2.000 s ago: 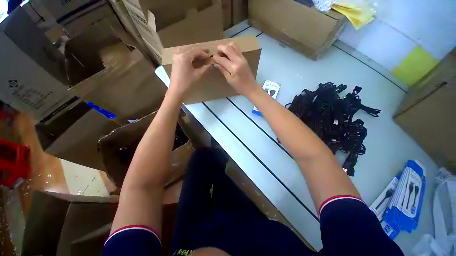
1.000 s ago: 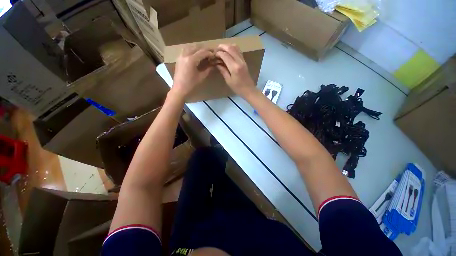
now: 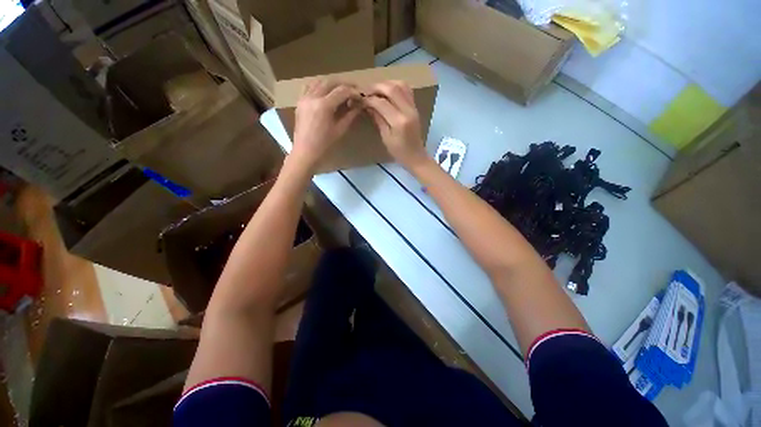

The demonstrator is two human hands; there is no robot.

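A plain brown inner carton (image 3: 350,154) stands at the near-left end of the white table, its narrow top face towards me. My left hand (image 3: 324,117) and my right hand (image 3: 394,117) meet at the front edge of that face, fingers bent and fingertips nearly touching. A tiny dark spot shows between the fingertips; I cannot tell what it is or whether it is held. A retail box (image 3: 451,157) lies just right of my right wrist. A tangled heap of black cables (image 3: 546,208) lies right of my right forearm.
Blue and white retail boxes (image 3: 674,327) lie in a pile at lower right beside a white strip (image 3: 738,342). Brown cartons stand on the table at the back (image 3: 492,46) and right (image 3: 713,192). Open floor cartons (image 3: 225,250) are at left, with a red stool (image 3: 18,271) beyond.
Both hands stay at the carton's top edge, with only small finger movements. The view has shifted slightly.
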